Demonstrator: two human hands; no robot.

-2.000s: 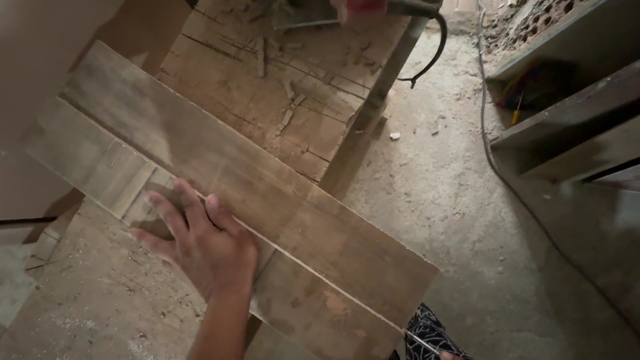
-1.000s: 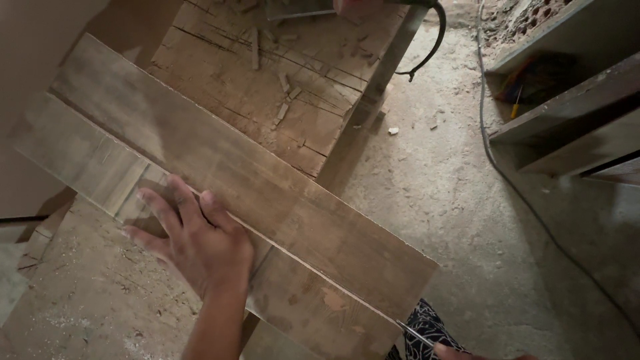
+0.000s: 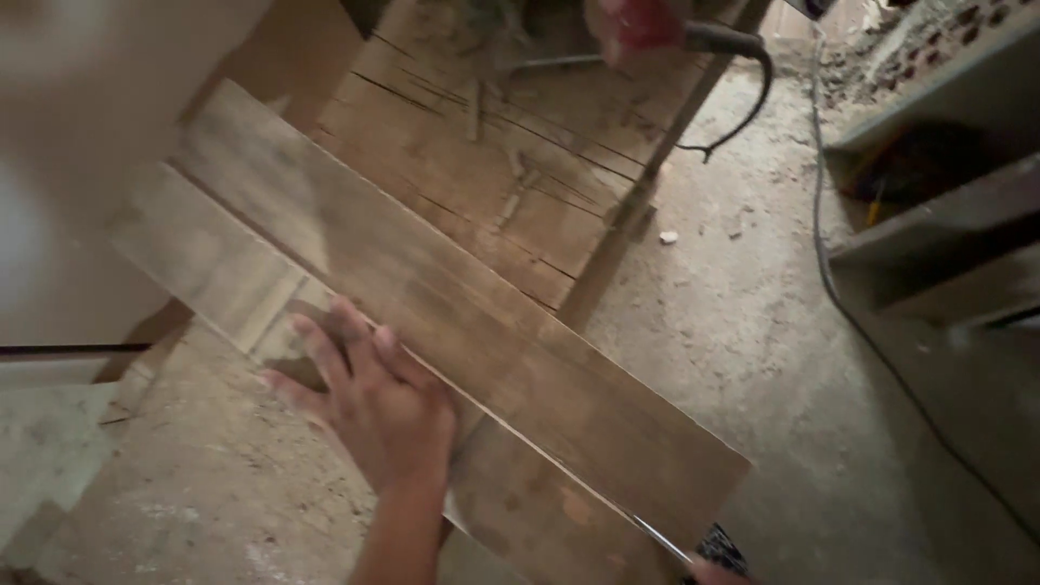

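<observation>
Two long wood-grain boards lie edge to edge, slanting down to the right: the wider board (image 3: 487,317) on the upper side and the narrower board (image 3: 227,276) below it, with a thin pale line between them. My left hand (image 3: 382,398) is spread flat, palm down, on the narrower board, fingertips near the joint. At the bottom right edge, my right hand (image 3: 719,574) is mostly cut off by the frame; it grips a thin metal tool (image 3: 662,538), its kind unclear, whose tip touches the joint near the boards' lower end.
Beneath the boards is a scored wooden work table (image 3: 455,162) with wood scraps. A red power tool (image 3: 646,28) with a dark cord rests at its top edge. Right of it are a dusty concrete floor (image 3: 691,325), a long cable (image 3: 861,325) and stacked panels (image 3: 959,211).
The tip of the thin tool in my right hand has moved up and left along the joint. My left hand stays flat on the narrower board.
</observation>
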